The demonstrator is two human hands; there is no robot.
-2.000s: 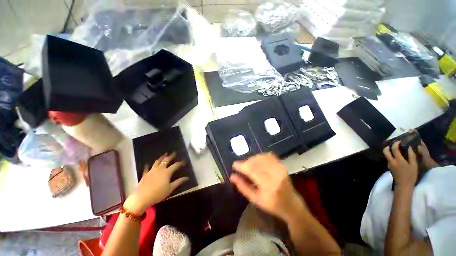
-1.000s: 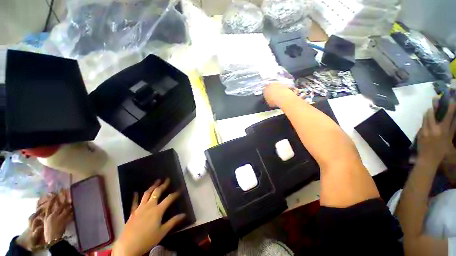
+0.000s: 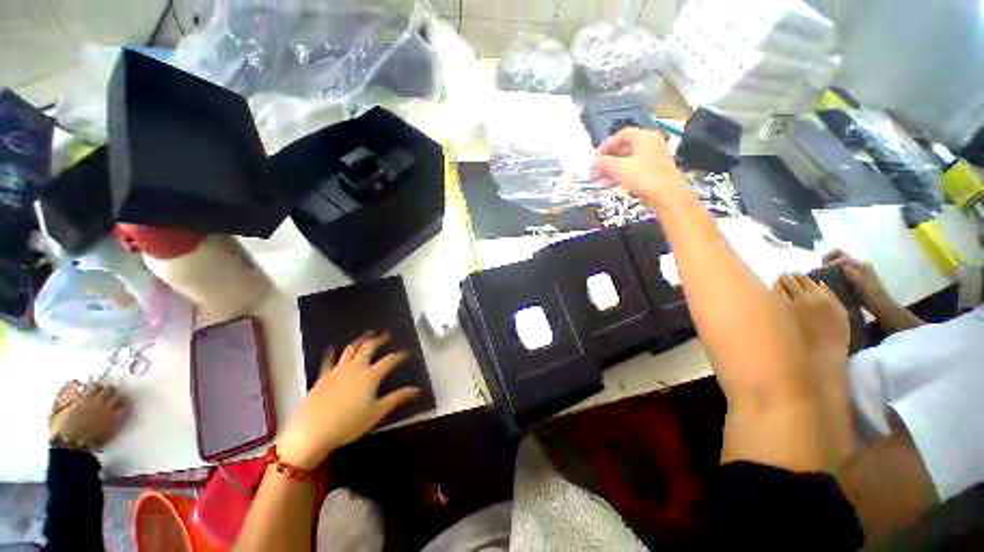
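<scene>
My left hand [image 3: 361, 397] lies with fingers spread on a flat black box [image 3: 356, 307] at the table's front edge. My right hand [image 3: 639, 164] is over the loose pile of white cables [image 3: 701, 192], its thumb and fingertips close together; whether a cable is between them cannot be told. Black insert trays [image 3: 561, 372] stand in a row between my hands, each with a white rounded item [image 3: 533, 327] in its centre. My right forearm partly hides the rightmost one.
A phone [image 3: 232, 388], a flask [image 3: 205, 275] and large open black boxes [image 3: 372, 194] are on the left. Another person's hand [image 3: 89, 415] is at the left edge. A person on the right holds a black box [image 3: 836, 291]. Plastic bags [image 3: 324, 49] lie behind.
My right hand has lifted slightly off the cable pile, and its fingertips now show. My left hand stays on the black box. The view has shifted, showing the third tray again.
</scene>
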